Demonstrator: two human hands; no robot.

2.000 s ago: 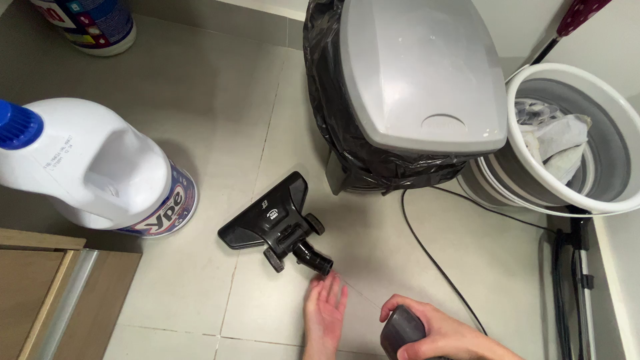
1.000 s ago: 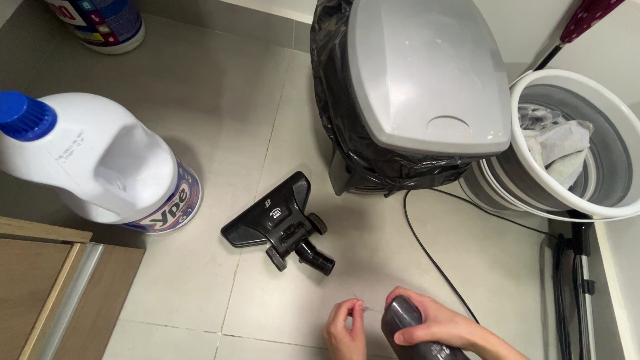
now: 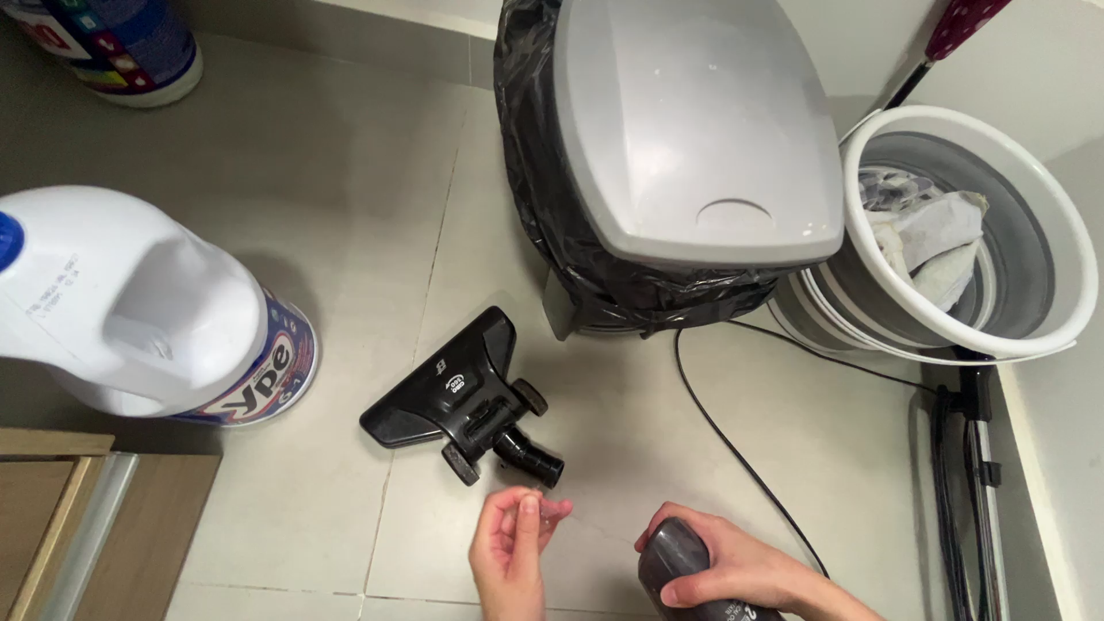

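In the lower middle, my left hand (image 3: 516,543) has its thumb and fingertips pinched together, with a thin, faint strand near them. My right hand (image 3: 733,561) is wrapped around a dark grey bottle (image 3: 677,556) with light writing on its side, at the bottom edge of the view. The faint strand seems to run from the left fingertips toward the bottle. Just above my left hand, a black vacuum cleaner floor head (image 3: 466,388) lies on the tiles, its short tube end close to the fingers but apart from them.
A grey-lidded bin (image 3: 699,129) with a black bag stands beyond. Right of it are a white-and-grey bucket (image 3: 1069,285) holding cloths, a black cable (image 3: 716,405) and a metal tube (image 3: 983,500). At left stand a white jug (image 3: 121,285), another container (image 3: 121,52) and a wooden cabinet (image 3: 147,535).
My left hand was open near the floor head's tube, then came together beside the bottle, and is now farther left from it, pinched. My right hand has kept its hold on the bottle.
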